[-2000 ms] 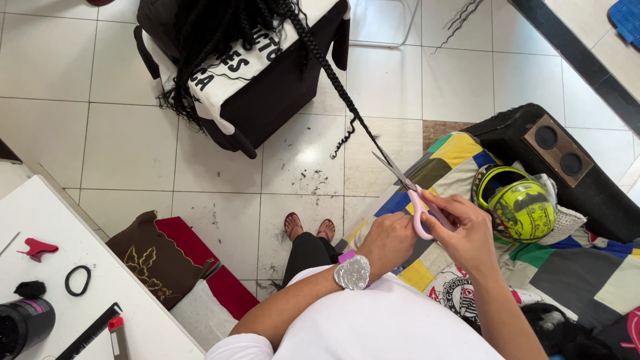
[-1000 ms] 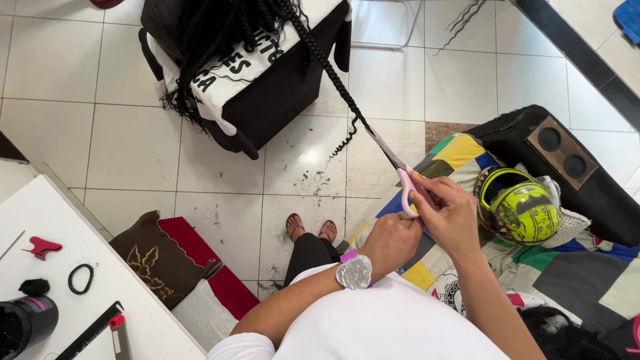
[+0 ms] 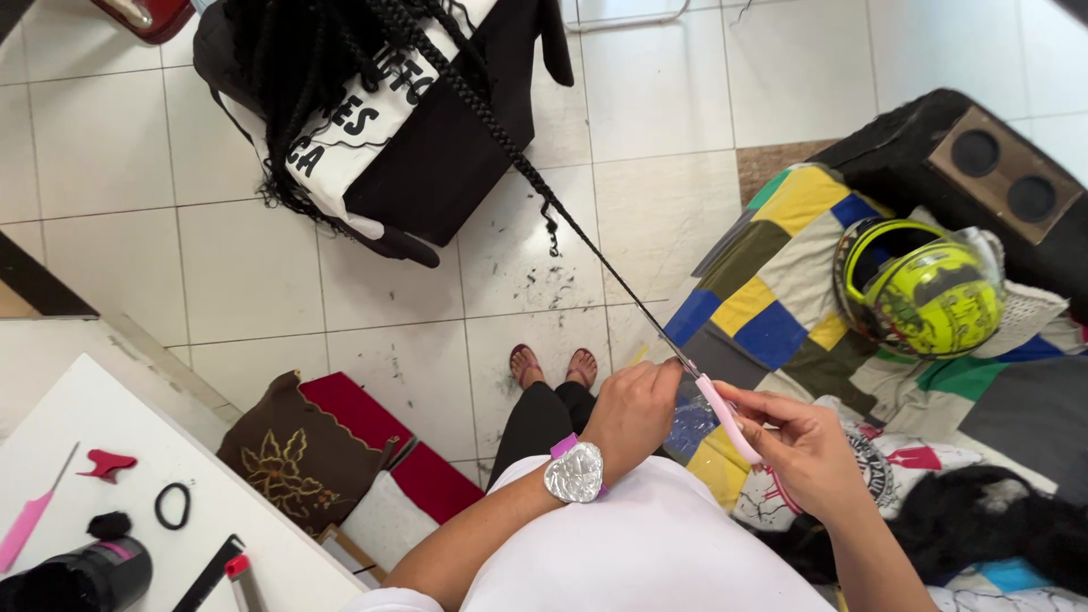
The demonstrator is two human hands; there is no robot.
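A long black hair braid runs taut from a seated person's dark hair down toward my hands. My left hand, with a foil-covered, heart-shaped piece on a purple band at the wrist, is closed on the braid's lower end. Scissors with pink handles are held in my right hand, and their blades lie along the thin end of the braid, beside my left fingers. Whether the blades are parted cannot be told. A thin curly strand hangs from the braid's middle.
At lower left, a white table bears a red hair clip, a black hair tie, a pink-handled comb and a dark jar. A patchwork-covered sofa holds a yellow helmet. Hair bits lie on the tiled floor.
The scissors, seen against the braid's thin end higher up before, now lie lower along it, close to my left fingers. The view has shifted somewhat.
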